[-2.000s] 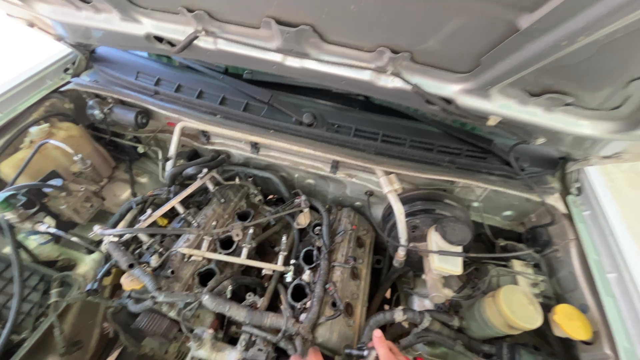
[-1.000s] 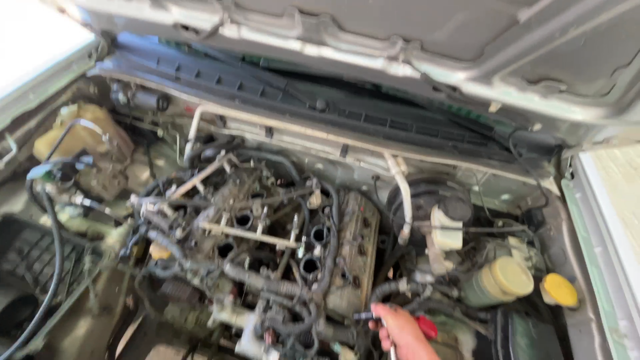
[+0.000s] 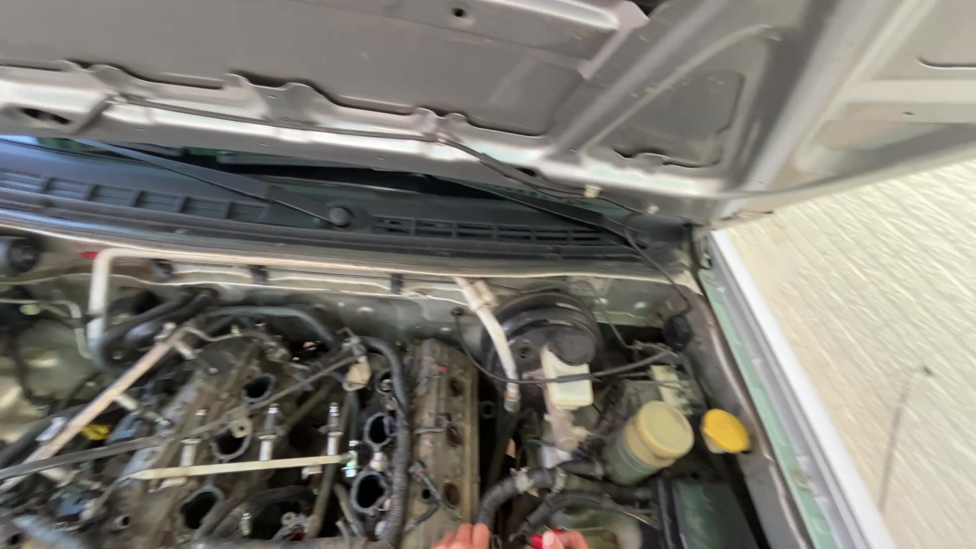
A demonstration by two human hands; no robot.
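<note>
At the bottom edge, my left hand shows only its fingertips, beside a black coolant hose and the lower end of the valve cover. A little to its right, the fingers of my right hand are at a small red object, which is mostly cut off by the frame. Whether the right fingers hold it cannot be told. Left of the hands lies the engine with uncovered intake ports and a pale fuel rail with injectors.
The raised hood hangs above. Behind the engine are a black brake booster and a white brake fluid reservoir. A round cream-capped reservoir and a yellow cap stand at right, near the fender edge.
The view has swung to the right and nearer. One second ago a hand held a metal tool near the valve cover; that tool does not show now. Fingers of both hands are in view again.
</note>
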